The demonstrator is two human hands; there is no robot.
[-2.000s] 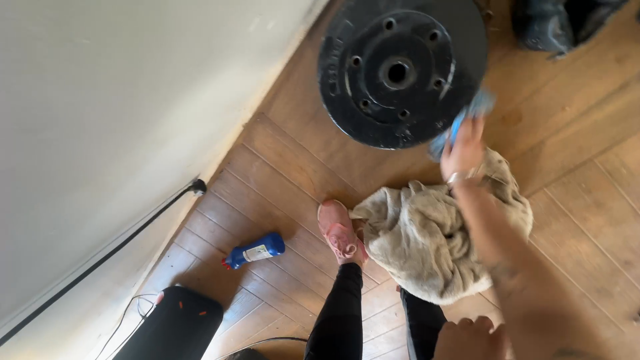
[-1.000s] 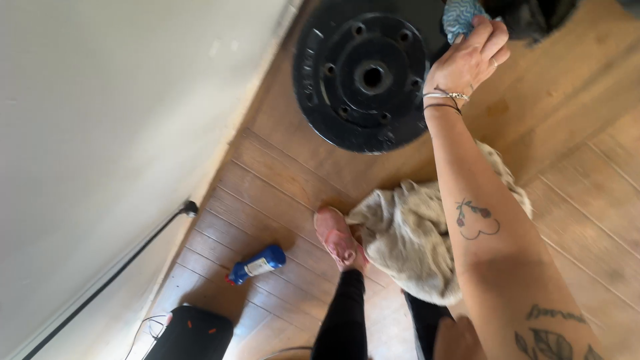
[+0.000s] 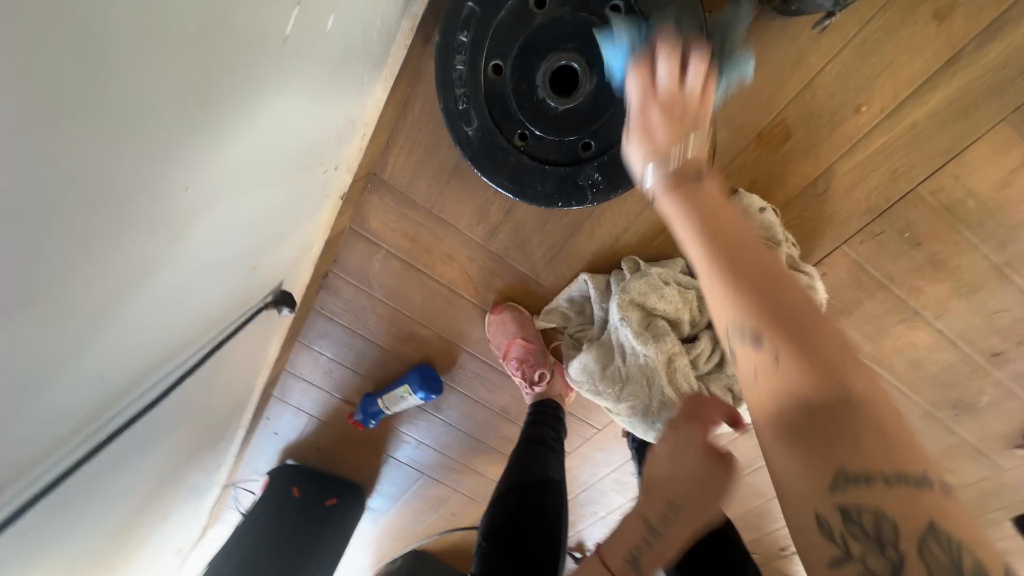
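My right hand [image 3: 668, 104], blurred by motion, holds a light blue cloth [image 3: 622, 50] against or just over the right side of a black weight plate [image 3: 564, 120]. The plate has a central hole and smaller holes around it. My left hand [image 3: 692, 460] is low in the view, near the lower edge of a crumpled beige towel [image 3: 640, 344]; its fingers look curled and I see nothing in them. Part of the towel lies hidden under my right forearm.
A blue bottle with a red cap [image 3: 400, 396] lies on the wooden floor [image 3: 432, 288], left of my pink shoe [image 3: 520, 348]. A white wall [image 3: 200, 160] with a black cable [image 3: 152, 400] runs along the left. A black padded object [image 3: 288, 528] stands at bottom left.
My right hand has moved from beyond the plate's right edge back over its right side, with the cloth. My left hand shows more fully at the bottom.
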